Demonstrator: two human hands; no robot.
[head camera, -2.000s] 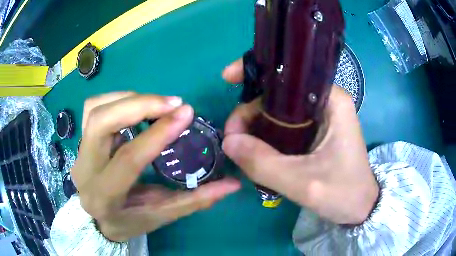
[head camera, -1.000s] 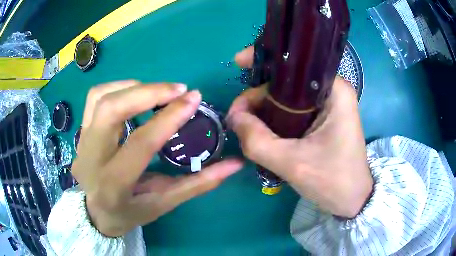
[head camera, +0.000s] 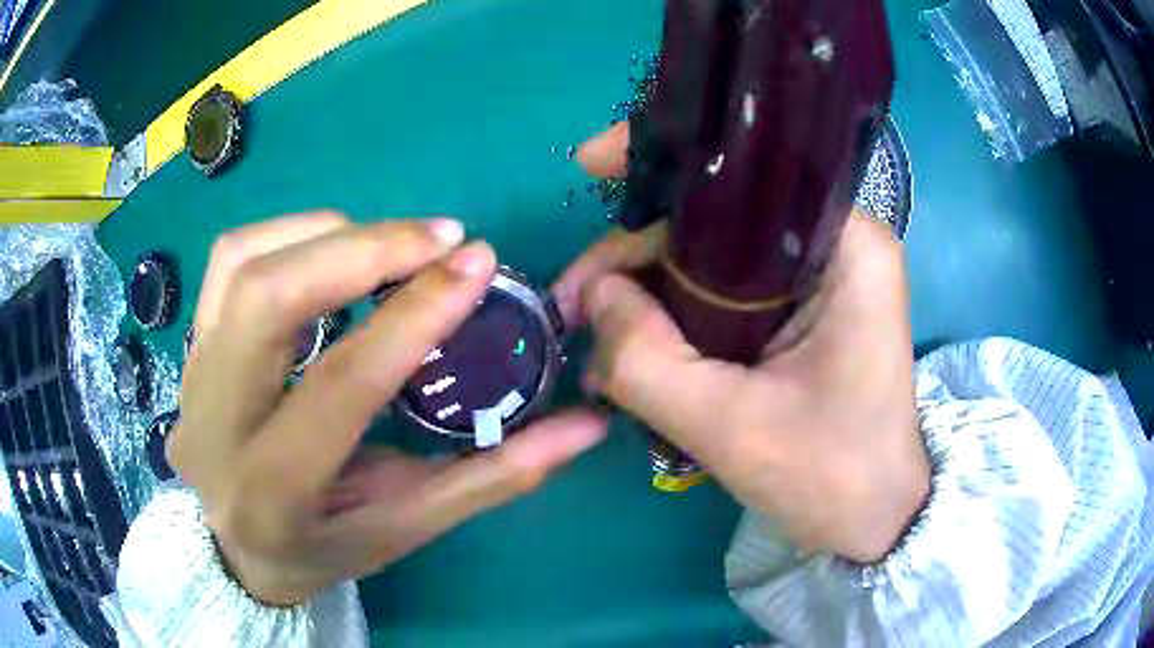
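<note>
A round smartwatch body (head camera: 487, 355) with a lit dark screen, a green check mark and a small white label at its lower edge is in the middle. My left hand (head camera: 342, 392) holds it, fingers over its upper left and thumb along its lower rim. My right hand (head camera: 772, 405) is closed around the thick dark maroon electric screwdriver (head camera: 772, 165). A right finger is at the watch's right rim; whether it touches is unclear. The yellow-marked screwdriver nose (head camera: 678, 471) shows below my right hand, pointing down, away from the watch. The bit tip is not visible.
Small screws (head camera: 608, 190) lie scattered left of the screwdriver. The screw plate (head camera: 886, 184) is partly hidden behind it. A zip bag (head camera: 1000, 76) lies at upper right. Other watch bodies (head camera: 214, 129) are on the left, beside crinkled plastic wrap (head camera: 108, 367) and a black blister tray (head camera: 57, 456).
The watch and both hands sit slightly higher in view than two seconds ago. A right finger has moved in closer to the watch's right rim. More scattered screws show left of the screwdriver.
</note>
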